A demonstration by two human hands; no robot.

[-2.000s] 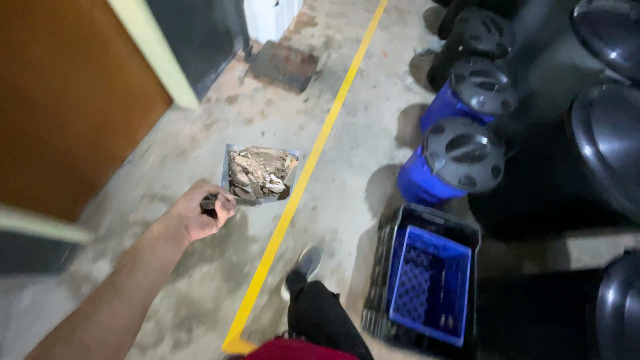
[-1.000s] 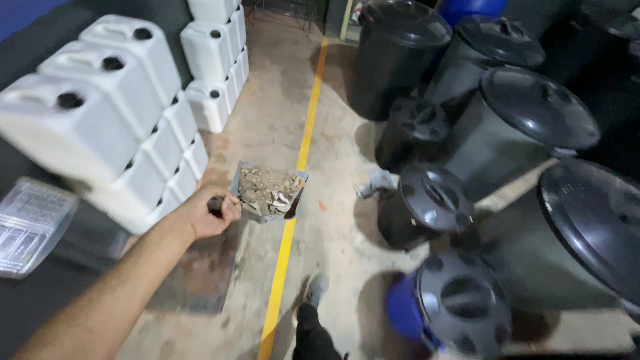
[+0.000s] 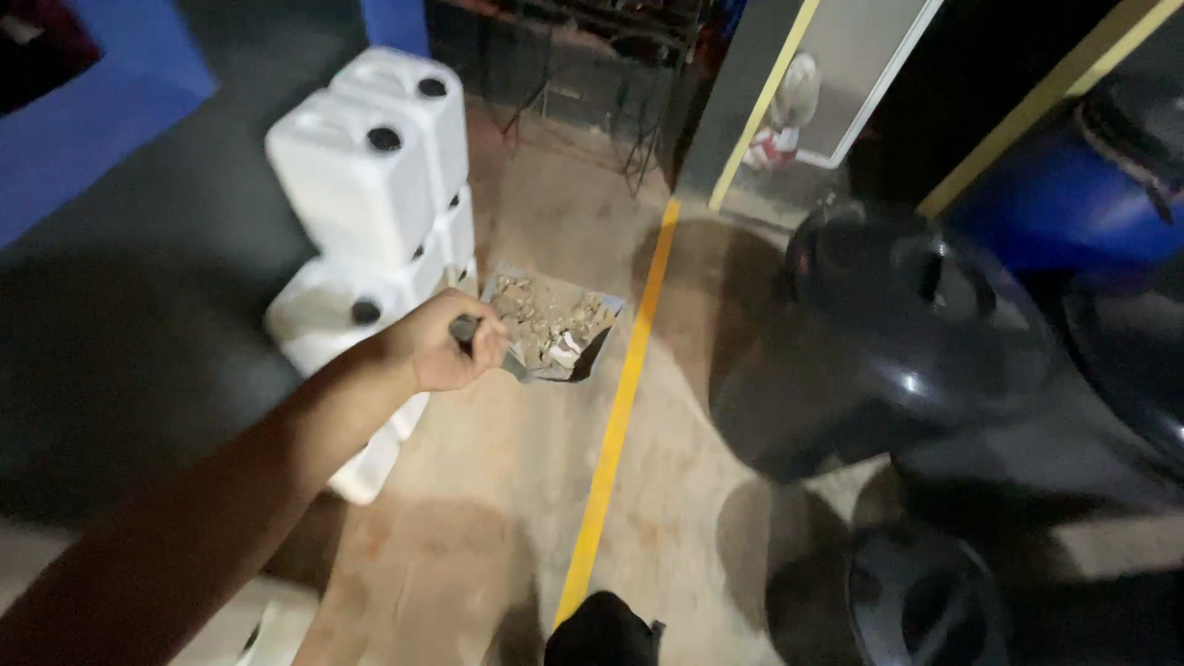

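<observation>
My left hand (image 3: pixel 458 342) reaches in from the lower left and is closed around the dark handle of a dustpan (image 3: pixel 520 370). The pan is held out over the floor, left of a yellow line. Debris (image 3: pixel 550 319) fills it: brownish dust and crumbled bits, with a small white scrap among them. My right hand does not show in the head view.
White plastic jerrycans (image 3: pixel 356 199) with black caps are stacked close to the left of the hand. Black lidded bins (image 3: pixel 888 324) stand on the right, with a blue drum (image 3: pixel 1064 203) behind. The yellow floor line (image 3: pixel 610 435) runs between, towards a doorway. Dark metal stands are at the back.
The view has travelled along the yellow line, past bins and jerrycans; the doorway is now nearer. The dustpan stays in my left hand, still holding debris.
</observation>
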